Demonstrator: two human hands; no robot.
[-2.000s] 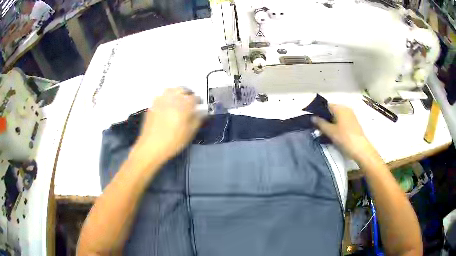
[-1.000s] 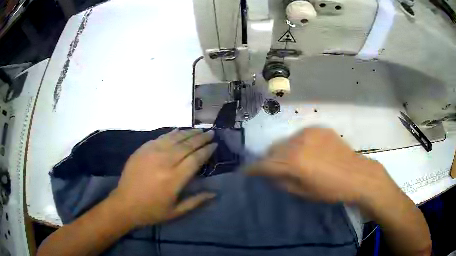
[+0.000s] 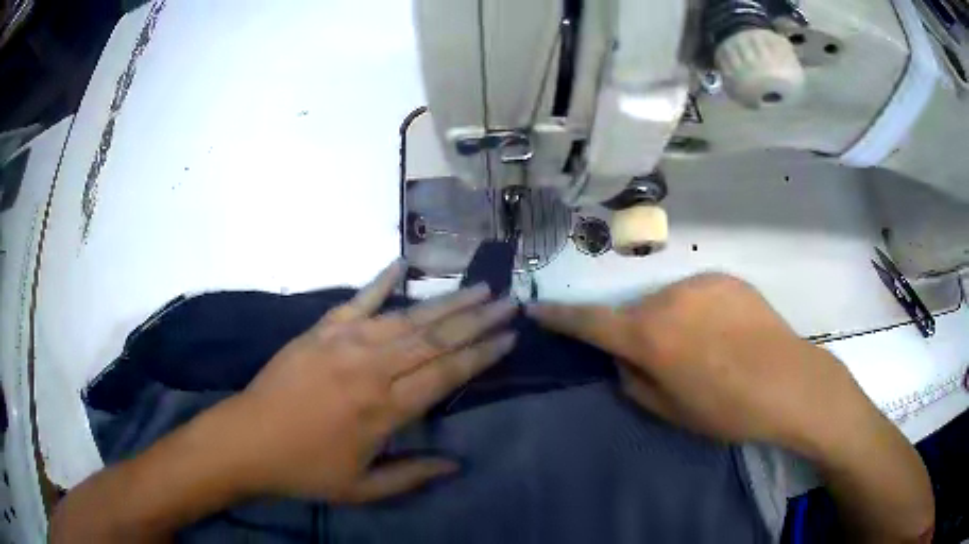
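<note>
The blue-grey trouser panels lie across the table's front edge, with the navy inner piece along their top. A narrow navy tab reaches up to the presser foot. My left hand lies flat on the cloth, fingers spread, tips beside the tab. My right hand rests on the navy cloth to the right, its index fingertip near the tab's base; the other fingers are curled and partly hidden. Whether it pinches cloth cannot be told.
The sewing machine head stands over the needle plate, with a cream knob to its right. Black thread snips lie at the right. A printed ruler runs along the right front edge. White cloth shows beside the panels.
The view has come closer to the machine. The left hand's fingers have moved rightward over the navy cloth towards the tab. The right index finger now points at the tab's base.
</note>
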